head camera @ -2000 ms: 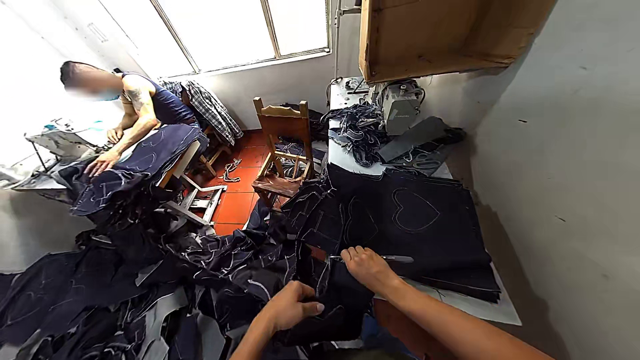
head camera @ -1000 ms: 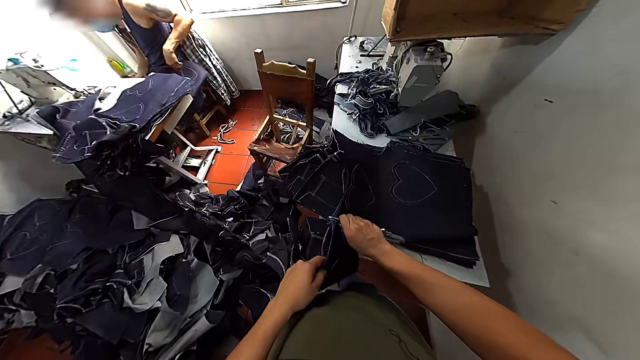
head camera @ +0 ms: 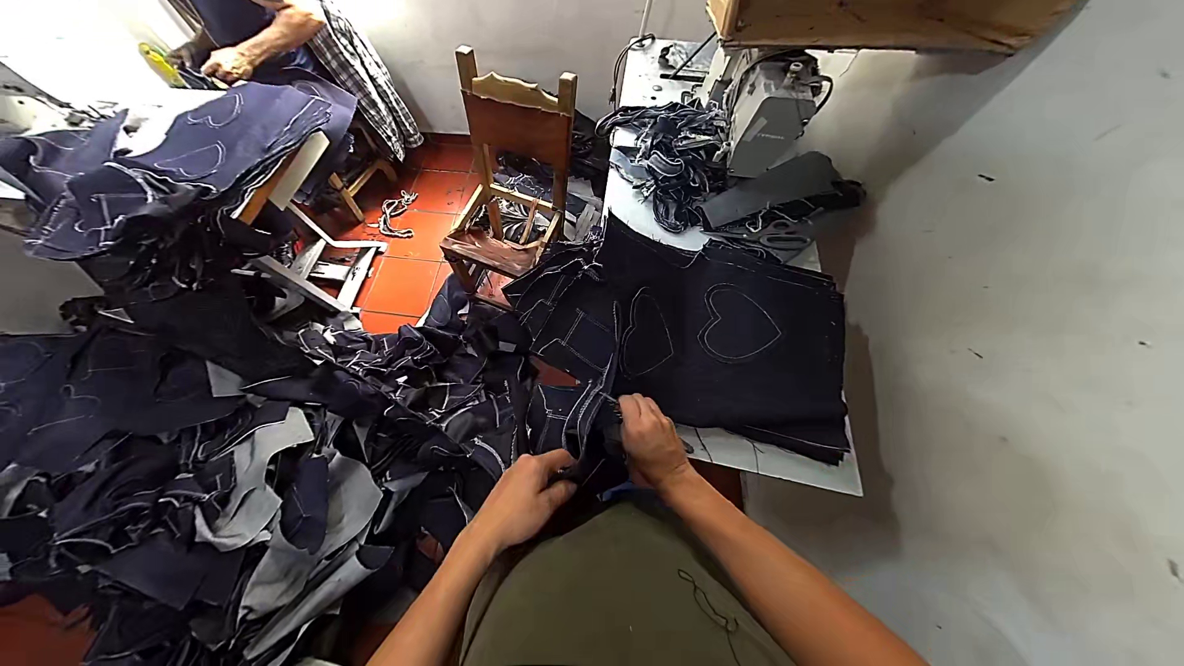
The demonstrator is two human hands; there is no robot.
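Observation:
My left hand [head camera: 532, 490] grips the edge of a dark denim piece [head camera: 557, 407] with white stitching, in front of my body. Close beside it on the right, my right hand [head camera: 649, 437] is closed around a small tool, most of it hidden by the fingers, against the same denim. A stack of dark denim panels [head camera: 786, 370] with stitched heart outlines lies on the white sewing table just beyond my right hand. More stitched denim hangs over the table's left edge. To the left of my hands spreads a large heap of denim pieces [head camera: 314, 490], dark and grey sides showing.
A sewing machine [head camera: 772, 111], denim strips [head camera: 671, 153] and scissors [head camera: 782, 233] are on the table's far part. A wooden chair [head camera: 518, 120] stands on the red tile floor. At upper left a person works by another denim-covered table [head camera: 213, 148]. A wooden box [head camera: 888, 23] juts overhead.
The view has shifted since the first frame. My right hand has turned, and the silvery tool that stuck out to its right is now mostly hidden. The other person's hands have left the denim on their table.

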